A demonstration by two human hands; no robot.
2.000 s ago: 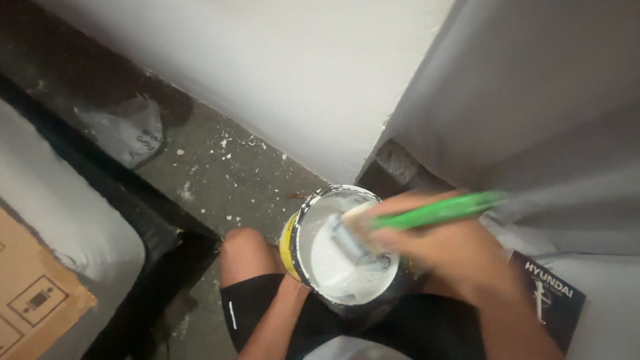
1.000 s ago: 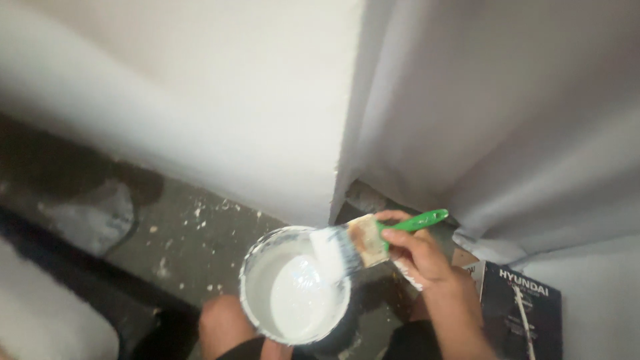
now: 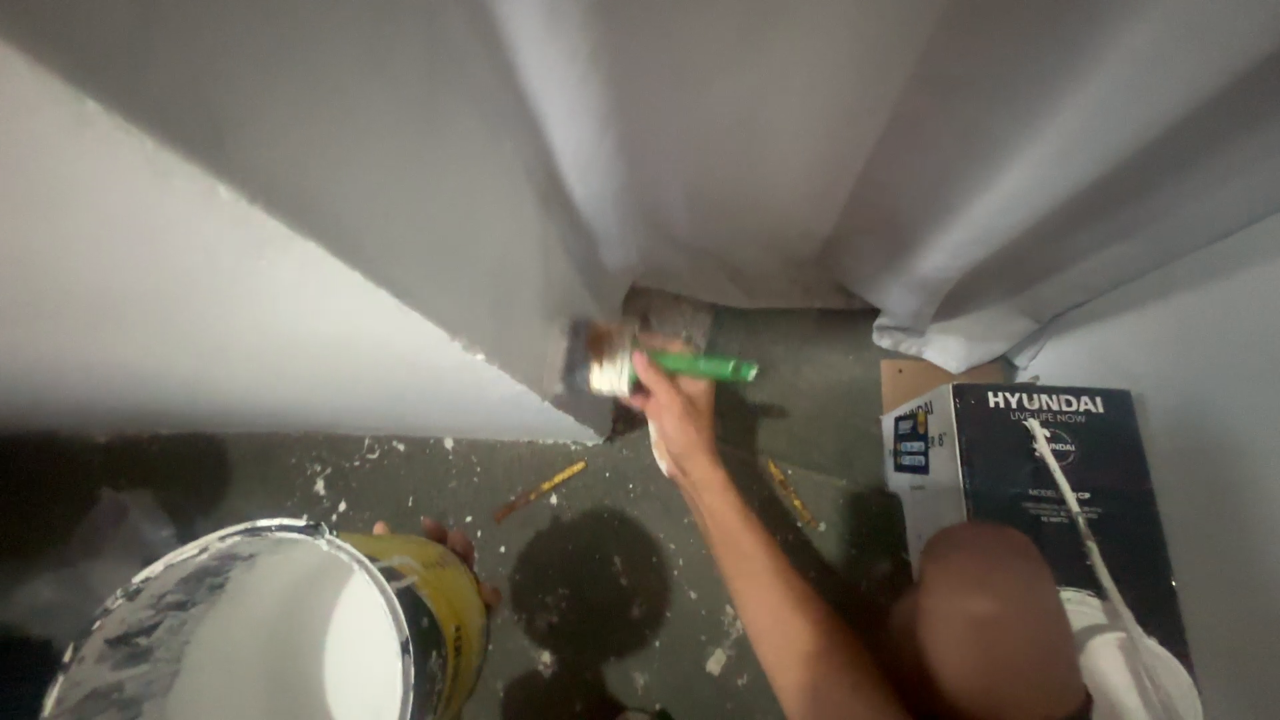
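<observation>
My right hand (image 3: 677, 410) is closed around a paintbrush (image 3: 698, 365) with a green handle. Its wide bristle end lies against or just beside the lower grey wall face (image 3: 480, 250), close to the corner's foot; contact is blurred. At the lower left is a yellow and black paint bucket (image 3: 440, 600), tilted, with white paint (image 3: 365, 640) inside and smears on its rim. Fingers, apparently of my left hand (image 3: 462, 548), show at the bucket's far side; the rest of that hand is hidden behind it.
A grey curtain (image 3: 760, 150) hangs ahead above the floor. On the right stands a black and white Hyundai box (image 3: 1050, 470), a white-smeared stick (image 3: 1075, 510) and a white container (image 3: 1135, 660) by it. Two yellowish strips (image 3: 540, 491) lie on the paint-spattered floor (image 3: 640, 600).
The brush was over the bucket and is now at the grey wall face, in my right hand. The bucket now appears tilted. The view has shifted right.
</observation>
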